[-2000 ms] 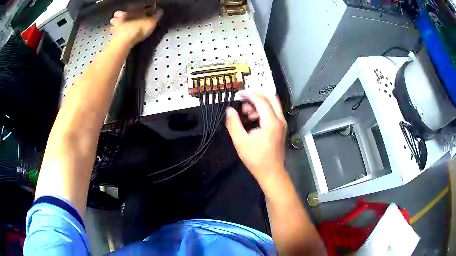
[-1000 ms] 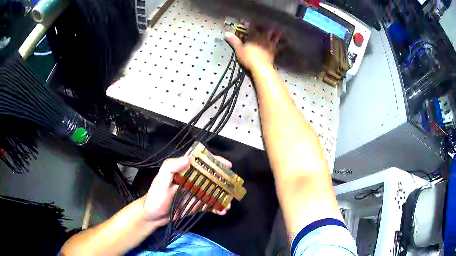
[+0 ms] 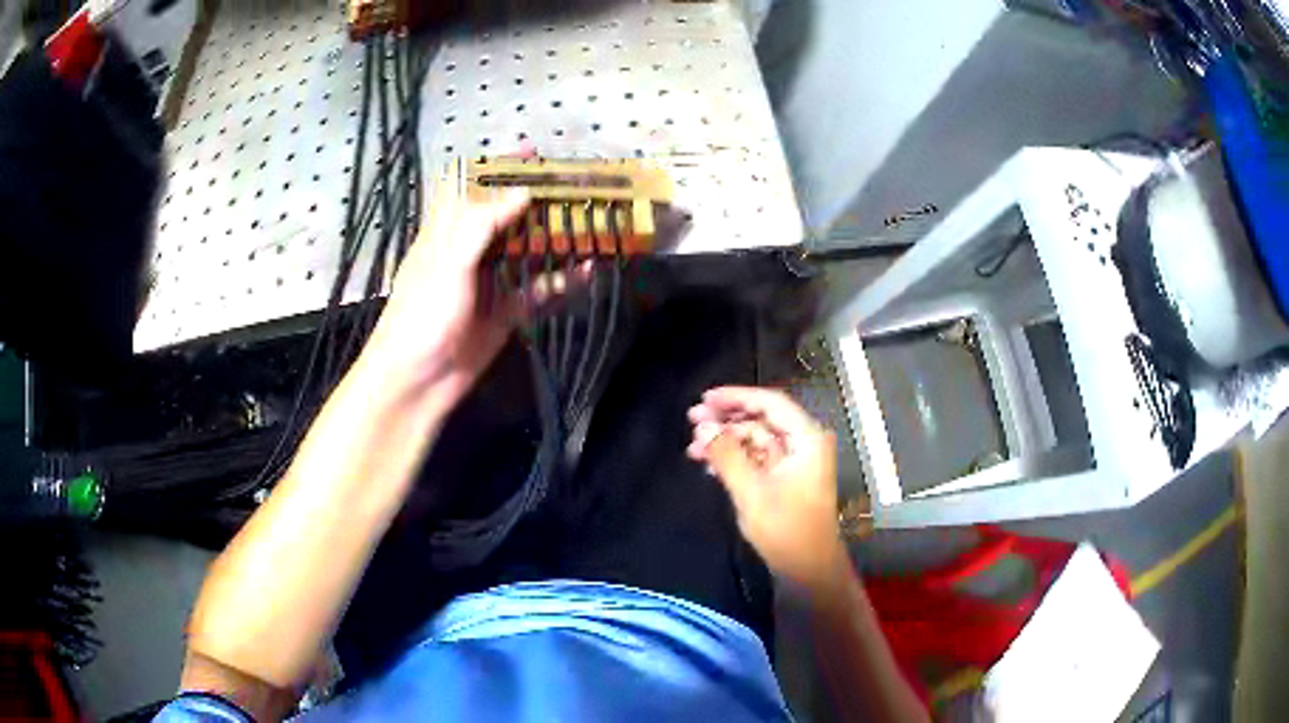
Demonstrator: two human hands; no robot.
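My left hand point(image 3: 474, 276) grips the left end of a tan slotted fixture point(image 3: 601, 184) at the front edge of the perforated plate point(image 3: 255, 184). Black cables point(image 3: 577, 332) hang from the fixture's reddish-brown front edge over the lap. The fingers are partly hidden behind the fixture. My right hand point(image 3: 770, 466) is below and to the right, away from the fixture, with fingers curled; it shows no object, and the palm side is partly hidden. A second fixture point(image 3: 379, 17) is at the top edge of the picture, with cables running down from it.
A cable bundle with a green band point(image 3: 85, 494) is at the left. A grey cabinet point(image 3: 891, 127) stands right of the plate. A white open frame point(image 3: 1089, 480) stands at the right, with a red stool point(image 3: 919, 600) and a white sheet point(image 3: 1070, 643) below it.
The view has swung back. The fixture in my left hand has gone from above the lap to the plate's front edge. My right hand has left the far fixture and come back near the body.
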